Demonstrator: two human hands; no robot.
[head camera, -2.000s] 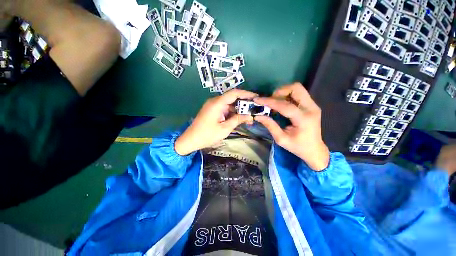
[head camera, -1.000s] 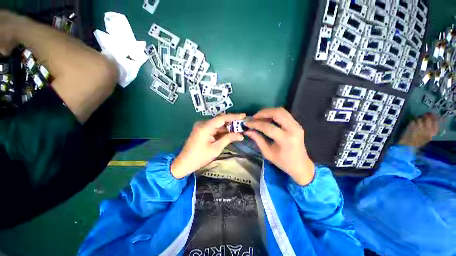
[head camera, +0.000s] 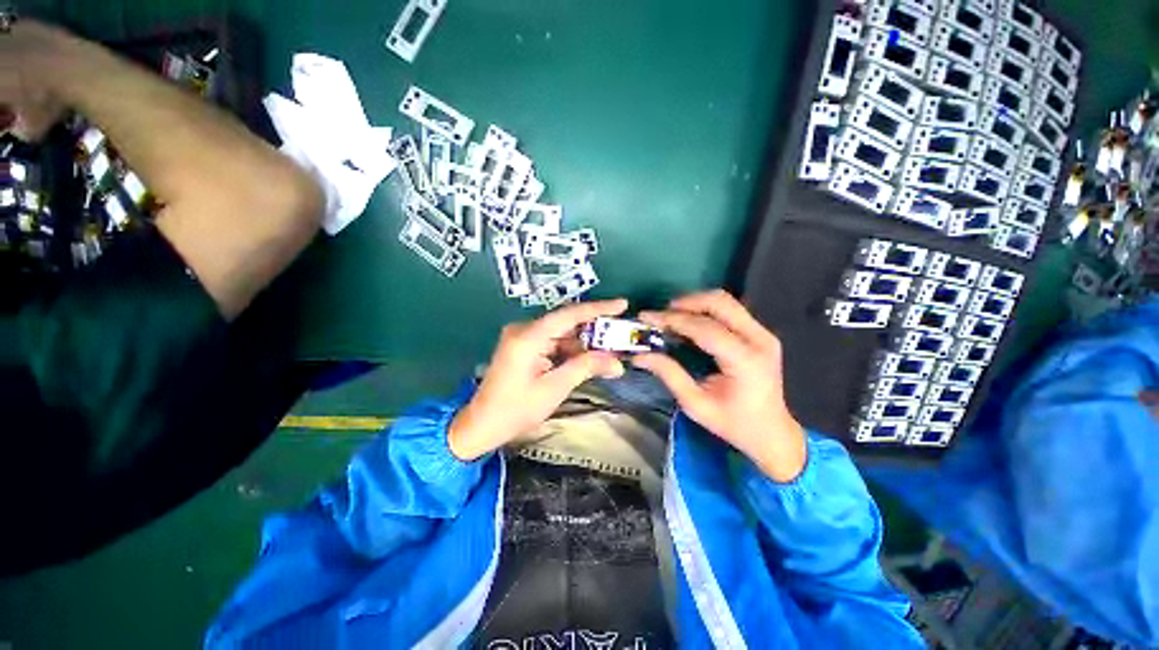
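A small silver plated unit (head camera: 620, 335) with a dark and brass-yellow part at its right end is held just in front of the bench edge, at my waist. My left hand (head camera: 540, 372) grips its left end between thumb and fingers. My right hand (head camera: 727, 378) has its fingertips on its right end. The fingers hide both ends of the unit. A messy pile of silver faceplates (head camera: 512, 259) lies on the green mat beyond my hands. One loose faceplate (head camera: 414, 28) lies farther back.
A black foam tray (head camera: 794, 254) at the right holds rows of plated units in two sections. A white cloth or paper (head camera: 333, 142) lies left of the pile. A neighbour's bare arm reaches in at left over dark parts trays. A blue sleeve and heaped components are at right.
The held unit is turned, showing its long silver face and brass-yellow part. My hands stay together around it. The neighbour's hand at the right is no longer in view.
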